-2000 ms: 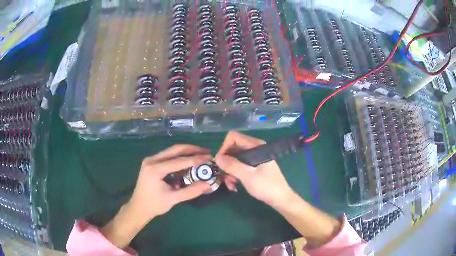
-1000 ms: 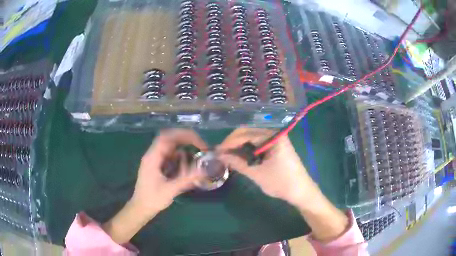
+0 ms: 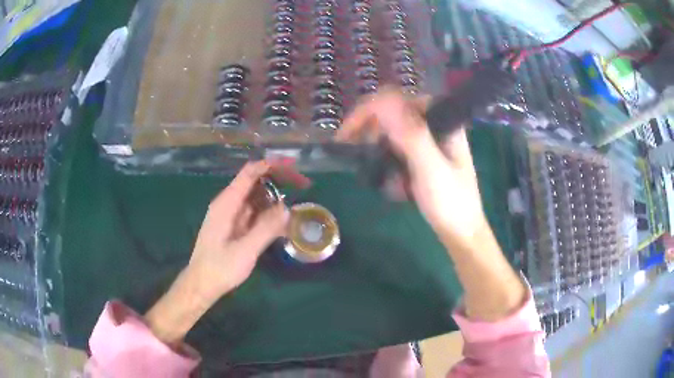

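Note:
The round fixture (image 3: 312, 232) stands alone on the green mat, its disc top showing a gold ring around a pale centre. My left hand (image 3: 238, 225) is just left of it, pinching a small component with a shiny rim (image 3: 273, 190) between thumb and fingers. A blurred reddish streak shows beside those fingertips. My right hand (image 3: 425, 162) is blurred, up and right of the fixture over the main tray's front edge. It holds the black corded hand tool (image 3: 473, 100); the tool's tip cannot be made out.
The clear main tray (image 3: 174, 140) lies behind the fixture with rows of small discs. Filled side trays lie at the left (image 3: 26, 173) and right (image 3: 584, 214). The tool's red lead (image 3: 573, 35) runs to the upper right. A grey bar juts in at the right.
My right hand has moved up and right with the tool, away from the fixture. My left hand has drawn slightly up and left with the component. The fixture's top is now uncovered.

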